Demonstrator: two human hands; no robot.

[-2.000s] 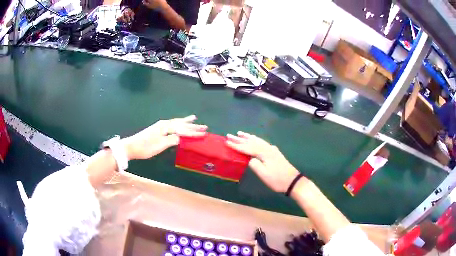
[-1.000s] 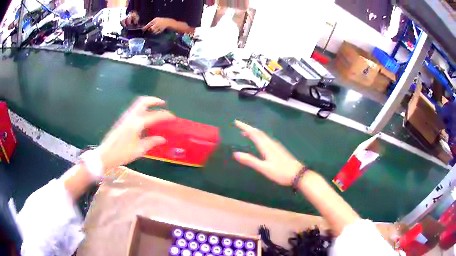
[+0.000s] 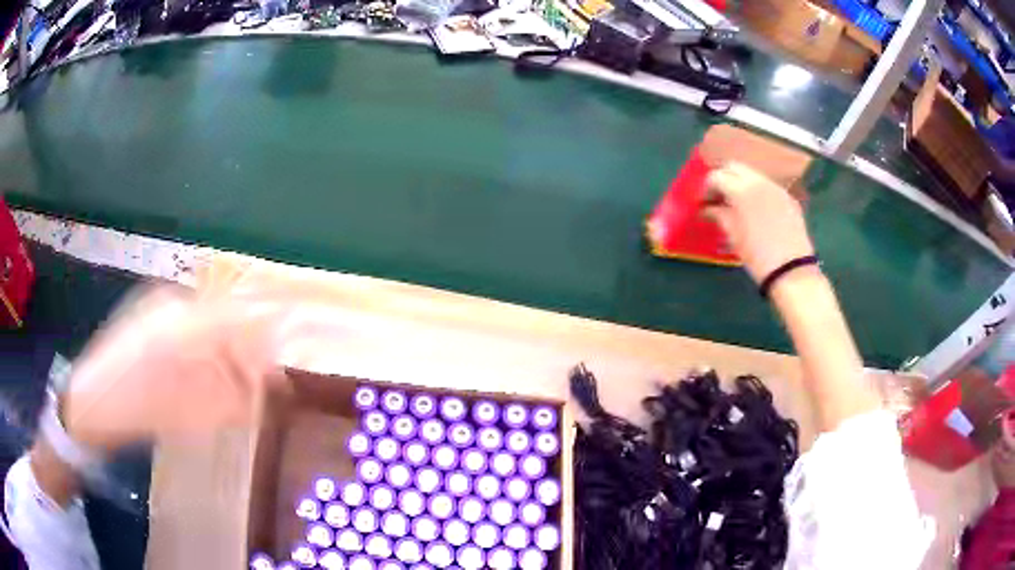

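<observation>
A red retail box (image 3: 692, 218) with its brown flap raised stands on the green belt at the right. My right hand (image 3: 761, 223) grips its near right side with the fingers. My left hand (image 3: 167, 362) is blurred, above the brown paper to the left of the cell tray; whether it holds anything cannot be told. Purple cylindrical cells (image 3: 445, 457) stand in rows in the shallow brown tray (image 3: 567, 479), with a bare area at the tray's left. A heap of black cables (image 3: 712, 457) lies right of the tray.
The green belt (image 3: 334, 167) crosses the view. Black devices (image 3: 657, 56) and boards lie along its far edge. A metal post (image 3: 887, 84) rises at the right. Another open red box (image 3: 940, 429) is at the right edge, beside a person's red sleeve (image 3: 994, 534). Red card shows at the far left (image 3: 13, 267).
The closed red box has left the view and my left hand has moved back beside the tray. My right hand has moved right onto the open box. The view has tilted down.
</observation>
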